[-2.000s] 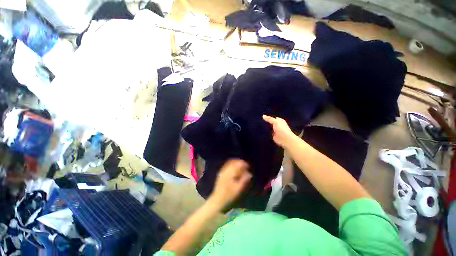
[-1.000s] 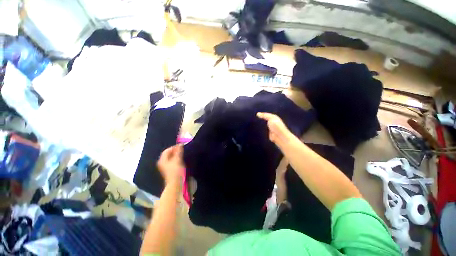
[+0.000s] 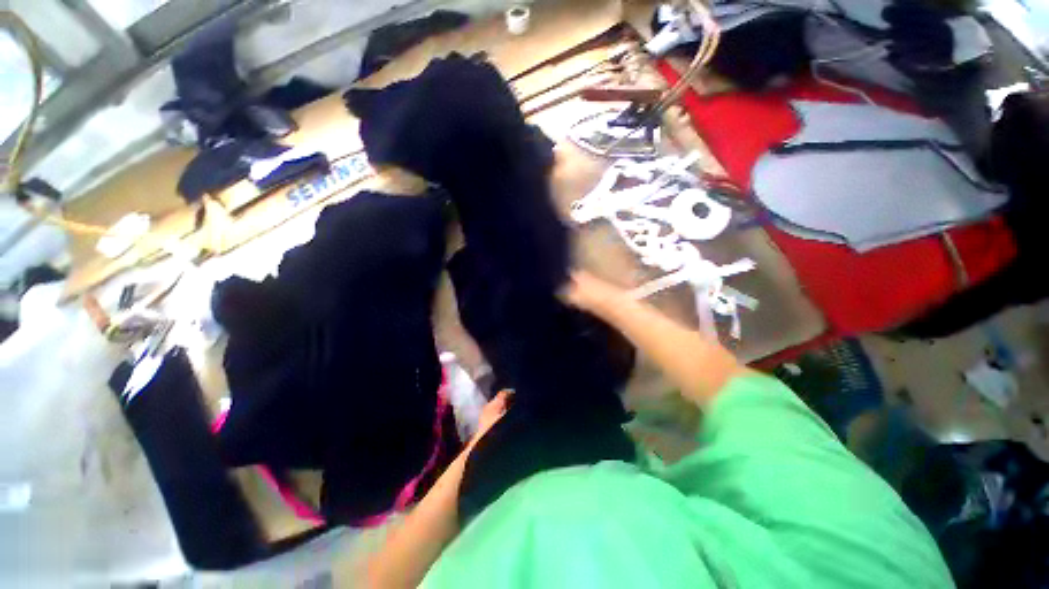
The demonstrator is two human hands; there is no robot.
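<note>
Long dark cloth pieces [image 3: 518,265] run from the back of the table down to my green top. My right hand [image 3: 591,295] grips their right edge, its fingers partly hidden by the cloth. My left hand [image 3: 492,414] holds their lower left edge, with mostly the thumb side showing. A wide dark stack [image 3: 345,311] lies flat to the left. A pink tie strip [image 3: 301,506] shows loose around its lower edge. A narrow dark piece [image 3: 190,460] lies farther left.
White tape strips [image 3: 656,247] lie tangled beside a tape roll [image 3: 697,214]. An iron [image 3: 612,132] stands behind them. Grey panels [image 3: 874,178] lie on red cloth [image 3: 851,276] at right. Dark scraps [image 3: 230,127] and a small spare roll [image 3: 518,18] are at the back.
The view has turned right, showing the red cloth and grey panels. My hands have left the wide stack and moved to the dark pieces on its right, which now reach towards me.
</note>
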